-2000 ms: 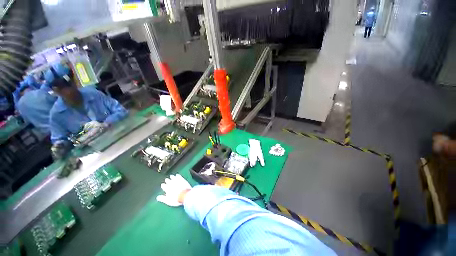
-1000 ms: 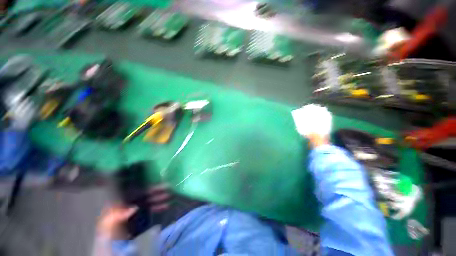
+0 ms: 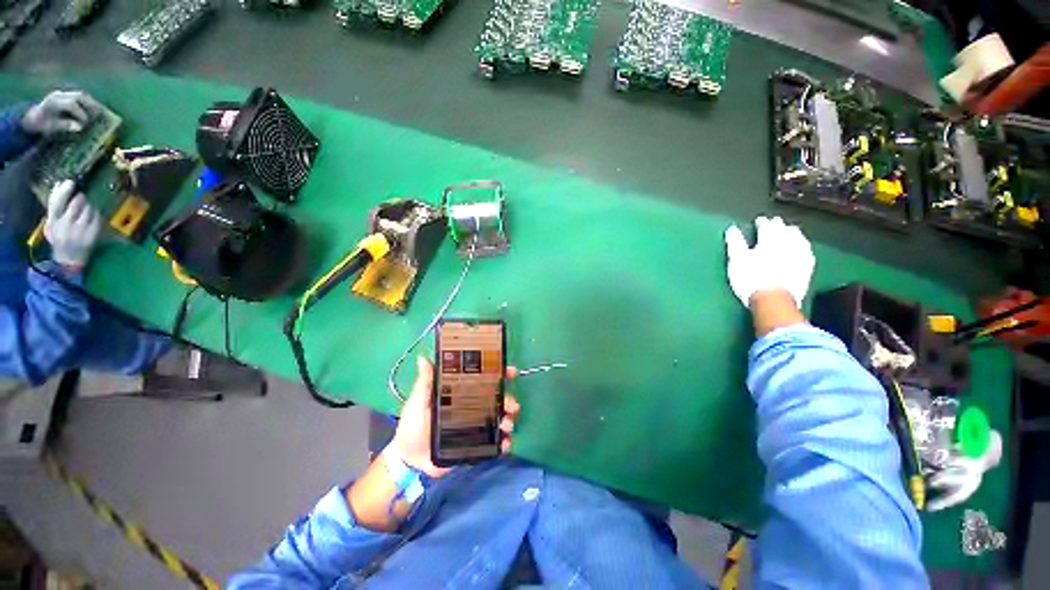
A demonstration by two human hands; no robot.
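My bare left hand [image 3: 417, 424] holds a black smartphone [image 3: 470, 392] with a lit screen, upright over the front edge of the green mat [image 3: 645, 403]. My gloved right hand [image 3: 773, 263] rests palm down near the mat's back edge, fingers slightly apart, with nothing seen in it. A solder reel [image 3: 474, 218] on its metal stand is behind the phone, and its solder wire [image 3: 433, 325] runs down behind the phone, with an end showing at its right. The left soldering iron [image 3: 345, 273] sits in the left iron stand [image 3: 397, 248] with a yellow sponge.
Green circuit boards [image 3: 539, 35] and black-cased units [image 3: 838, 150] are on the conveyor [image 3: 679, 144]. Two black fans [image 3: 236, 242] are at left, beside another person's gloved hands [image 3: 71, 221] holding a board. The right iron stand [image 3: 843, 317], a green-capped bottle [image 3: 973, 431] and metal bits [image 3: 981, 535] are at right.
The view has swung left and down from the conveyor's far end to the mat. The phone, a dark blur in my left hand a second ago, is now held up with its screen facing me.
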